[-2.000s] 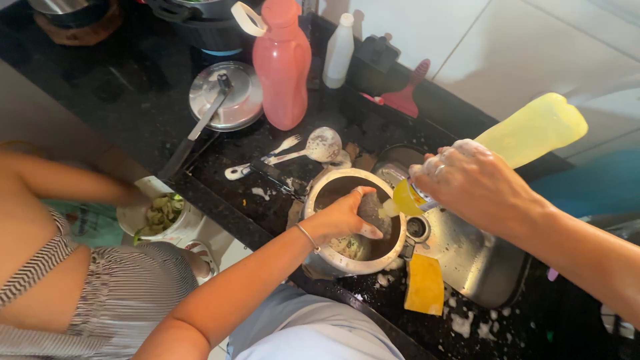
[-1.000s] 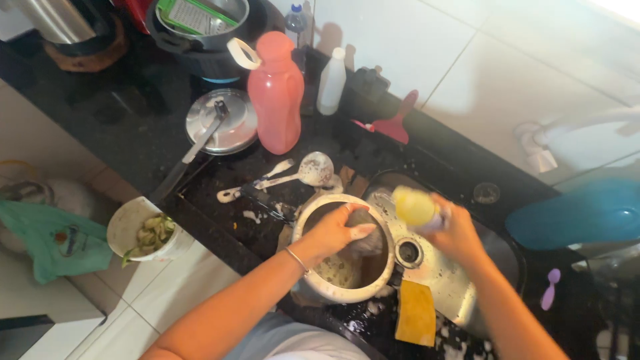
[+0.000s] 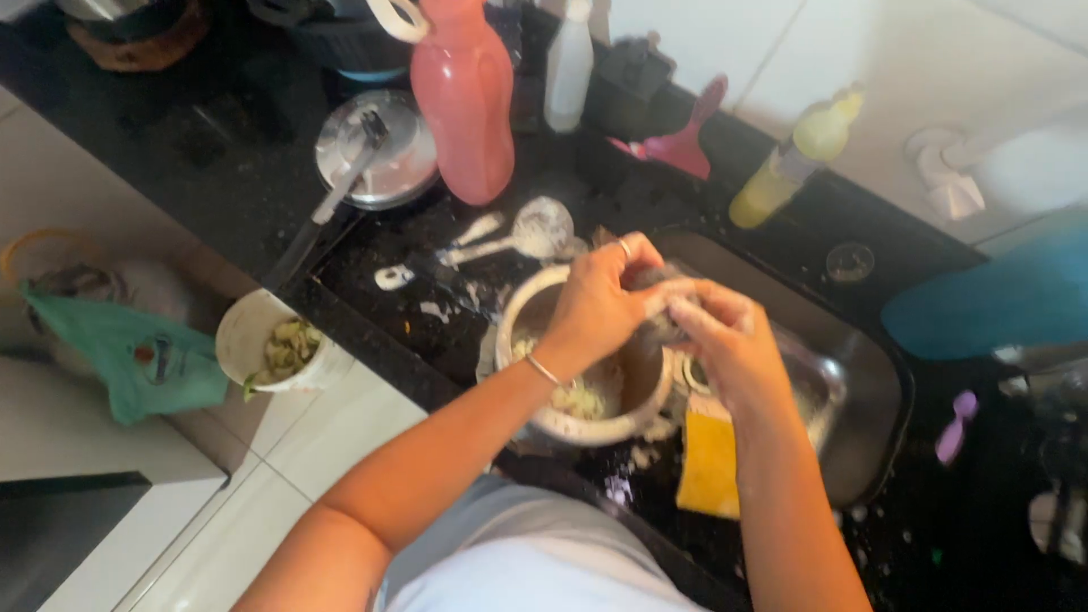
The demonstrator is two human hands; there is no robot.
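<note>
Both my left hand (image 3: 603,297) and my right hand (image 3: 722,327) grip a dark grey scouring pad (image 3: 659,297), partly hidden by the fingers, above the right rim of a metal pot (image 3: 595,432). Pale bits lie inside the pot. A yellow sponge cloth (image 3: 711,463) is by my right wrist, at the edge of the sink (image 3: 875,425). A soapy ladle (image 3: 541,228) and other utensils rest on the black counter behind the pot. The yellow detergent bottle (image 3: 790,161) stands behind the sink.
A pink bottle (image 3: 467,102), a white bottle (image 3: 569,72) and a metal lid (image 3: 378,153) stand at the back left. A white bucket (image 3: 234,340) with scraps is left below the counter. A blue container (image 3: 986,297) lies right of the sink.
The detergent bottle was in my right hand and now stands behind the sink. My right hand has come to the pad beside my left hand. A person at the left has gone from view.
</note>
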